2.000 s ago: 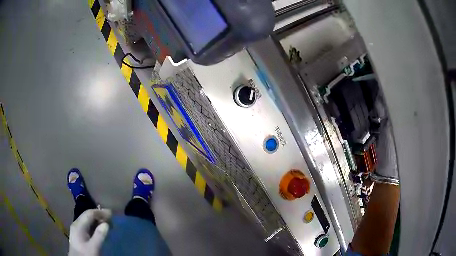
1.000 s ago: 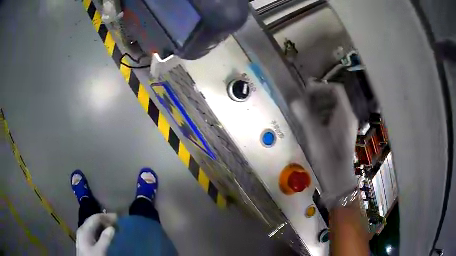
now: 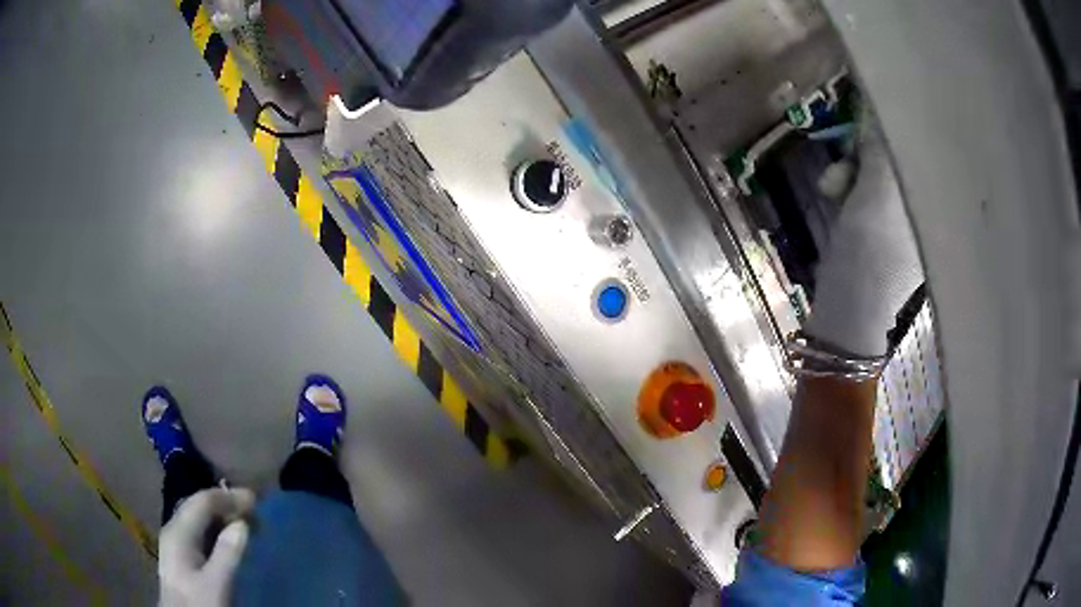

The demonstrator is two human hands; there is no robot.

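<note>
My right hand point(image 3: 871, 255), in a white knit glove, reaches into the machine opening at the right. Its fingers lie over black parts and are partly hidden, so I cannot tell whether they grip anything. A circuit board point(image 3: 906, 409) with long white strips shows beside and below my right wrist, partly covered by the hand and forearm. A green-and-white fixture edge point(image 3: 788, 128) lies above the hand. My left hand point(image 3: 202, 551), also white-gloved, hangs at the lower left, loosely curled with a gap between thumb and fingers, and nothing visible in it.
The machine's control panel point(image 3: 581, 255) has a black knob, a blue button and a red stop button point(image 3: 684, 407). A dark screen unit point(image 3: 409, 36) juts out at the top. A pale curved cover point(image 3: 990, 296) bounds the opening at right. Yellow-black tape point(image 3: 356, 279) runs along the floor.
My right hand has moved from above the machine's front rail farther right, into the opening over the black parts. The view has shifted slightly. My left hand has stayed low and curled.
</note>
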